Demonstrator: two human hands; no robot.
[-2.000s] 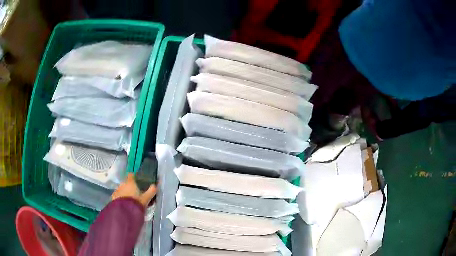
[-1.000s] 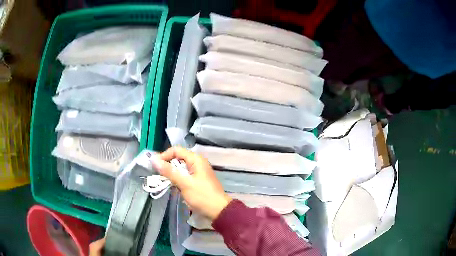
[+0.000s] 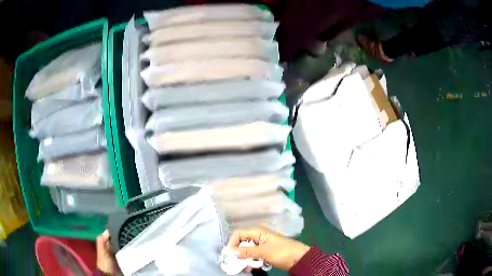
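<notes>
A dark grey laptop cooling pad (image 3: 156, 207) with a black grille is at the bottom, in front of the crates. A frosted sleeve bag (image 3: 186, 232) lies slantwise over much of it; I cannot tell whether the pad is inside. My left hand (image 3: 106, 253) is at the pad's left edge, partly cut off by the frame's bottom, its fingers upright against it. My right hand (image 3: 270, 248) is closed around a white coiled USB cable (image 3: 234, 261) at the sleeve's right side. Bagged fan units (image 3: 216, 97) stand in a row just beyond.
A green plastic crate (image 3: 24, 178) at the left holds more bagged units. The bagged row stands in a second green crate (image 3: 114, 108). A red bucket (image 3: 51, 248) is at the lower left. A torn white carton (image 3: 356, 161) stands on the green floor at right. A person's hand (image 3: 375, 48) shows at the top.
The pad has turned from nearly edge-on to show its grille, with the sleeve across it. My right hand has moved right and down with the cable. The view has shifted to the right.
</notes>
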